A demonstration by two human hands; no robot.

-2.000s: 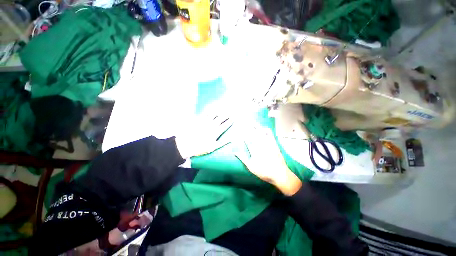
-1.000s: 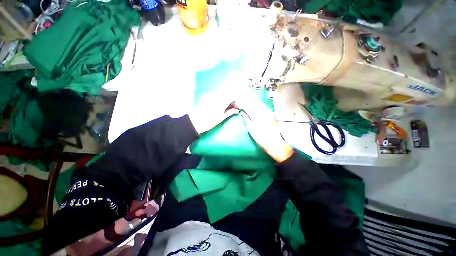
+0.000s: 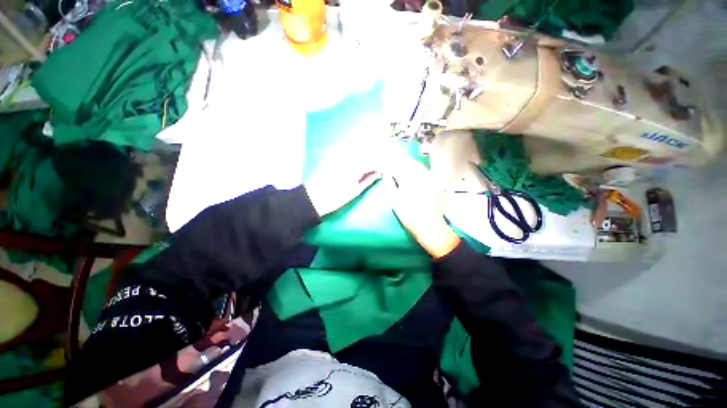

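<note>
A green cloth panel point(image 3: 363, 223) lies on the white table below the needle area and hangs over my lap. Its upper part is washed out by the lamp. My left hand point(image 3: 341, 177) and my right hand point(image 3: 416, 203) meet at the cloth, fingertips close together, pinching its edge; the glare hides the finger detail. The needle area point(image 3: 413, 130) of the cream sewing machine point(image 3: 582, 111) is just above my hands.
Black-handled scissors point(image 3: 514, 215) lie right of my hands, beside crumpled green cloth point(image 3: 530, 179). A small tray point(image 3: 618, 229) and black box point(image 3: 661, 210) are further right. A green heap point(image 3: 119, 72), a dark blue bottle point(image 3: 237, 17) and an orange bottle point(image 3: 303, 25) stand at the back.
My hands were spread flatter on the cloth two seconds ago; they have since come together at its edge. The view has shifted slightly.
</note>
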